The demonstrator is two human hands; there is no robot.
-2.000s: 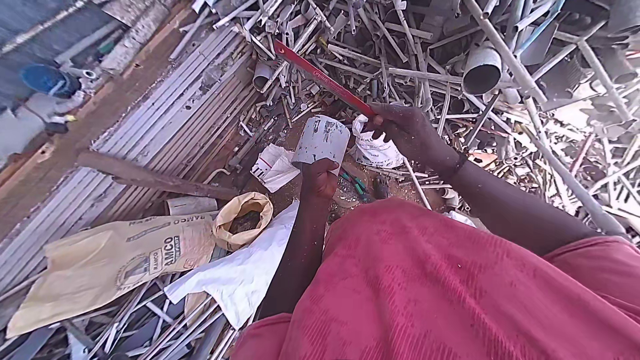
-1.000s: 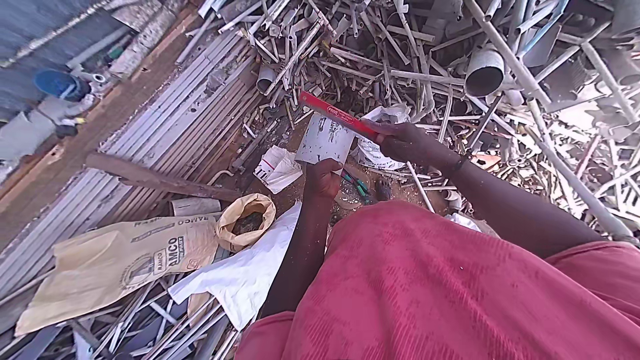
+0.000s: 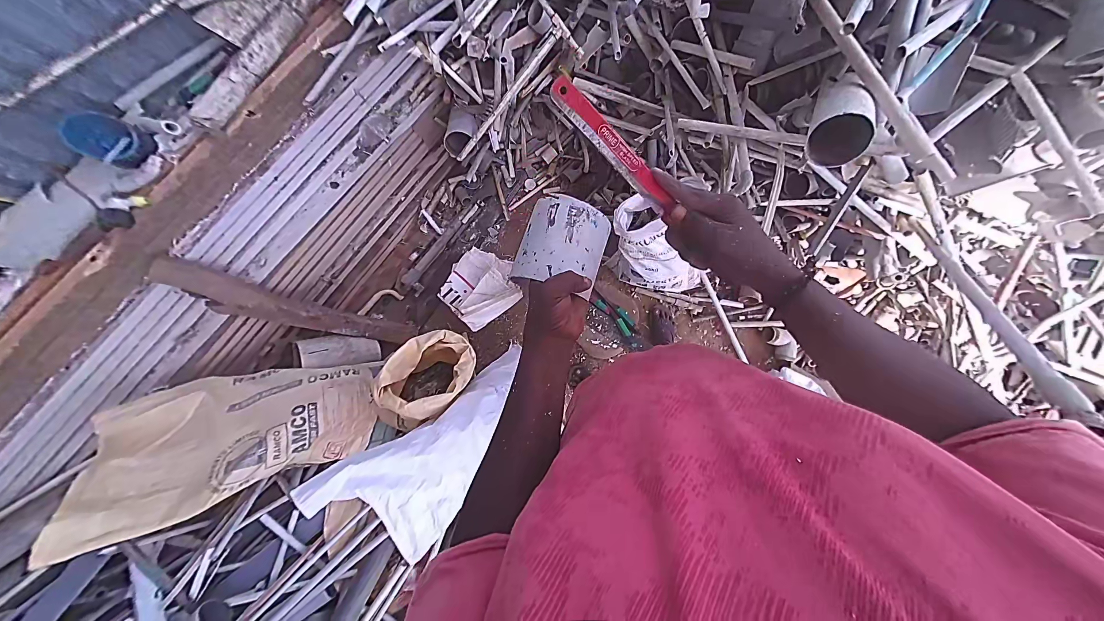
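My left hand (image 3: pixel 558 309) grips the lower edge of a short, wide piece of grey plastic pipe (image 3: pixel 562 237) with dark scuffs on its wall. In my right hand (image 3: pixel 720 226) is the near end of a long flat red tool (image 3: pixel 608 142), which looks like a saw blade and bears writing. It points up and to the left, apart from the pipe piece. Below the pipe lies a green-handled hand tool (image 3: pixel 623 323) on the ground. A white sack (image 3: pixel 653 259) stands just left of and below my right hand. Crumpled printed packaging (image 3: pixel 480 287) lies left of the pipe piece.
Cut pipes and scraps (image 3: pixel 733 129) are heaped ahead and to the right, with a wide pipe (image 3: pixel 841 122) among them. Long pipes (image 3: pixel 259 207) are stacked at left under a wooden plank (image 3: pixel 285 302). Nearer are an open paper bag (image 3: pixel 424 379), a flat paper sack (image 3: pixel 216 440) and white sheeting (image 3: pixel 423 466).
Between one second ago and now, the red tool has lifted off the pipe piece and moved up. Two seconds ago it was also raised above it. The left hand keeps its hold.
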